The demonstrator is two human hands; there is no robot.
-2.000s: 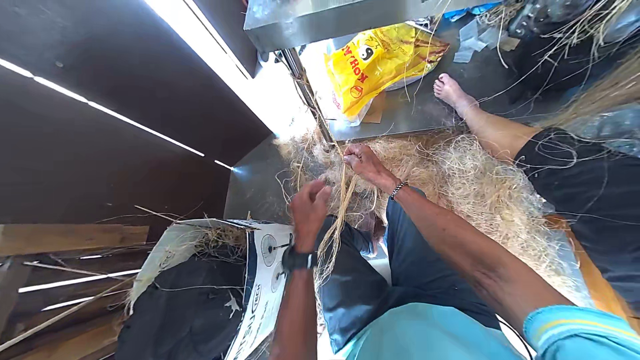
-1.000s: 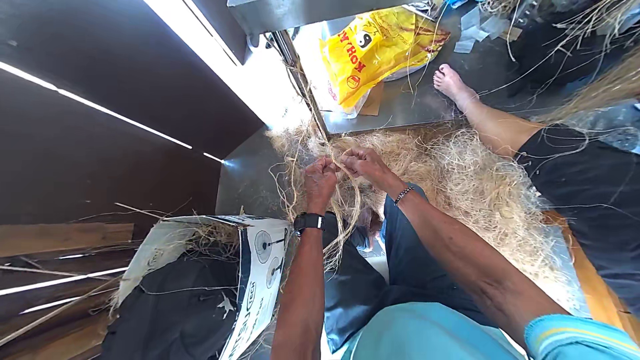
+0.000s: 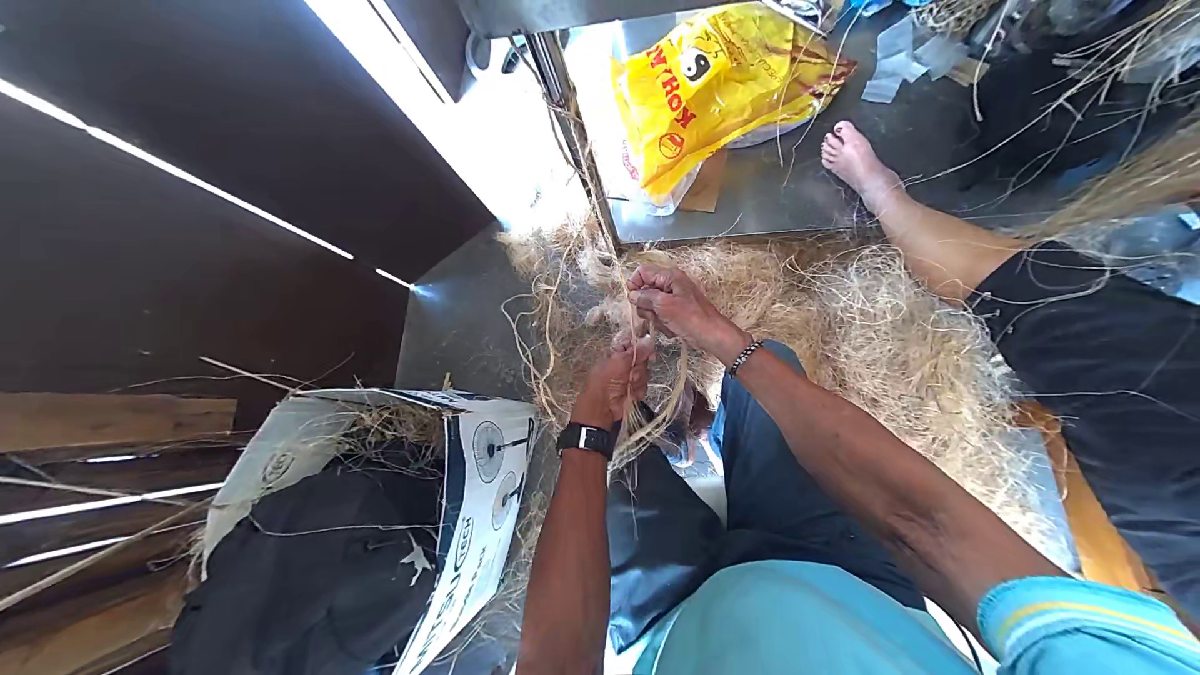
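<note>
A bundle of pale plant fibre strands (image 3: pixel 667 412) hangs between and below my hands, its lower end looping over my lap. My left hand (image 3: pixel 621 375), with a black watch at the wrist, is closed on the strands. Just above and to the right, my right hand (image 3: pixel 667 302), with a beaded bracelet, pinches the upper part of the same strands. Both hands are close together in front of a metal post (image 3: pixel 574 131) with fibres wound around it. Whether the strands are joined to those on the post cannot be told.
A heap of loose fibre (image 3: pixel 900 347) covers the floor at right. An open cardboard box (image 3: pixel 483 525) with dark cloth stands at left. A yellow plastic bag (image 3: pixel 722 84) lies on a metal surface (image 3: pixel 769 192). Another person's bare foot and leg (image 3: pixel 923 230) extend from the right.
My left hand was apart at the left two seconds ago, then came up beside my right hand. Now it is lower, below my right hand, on the strands.
</note>
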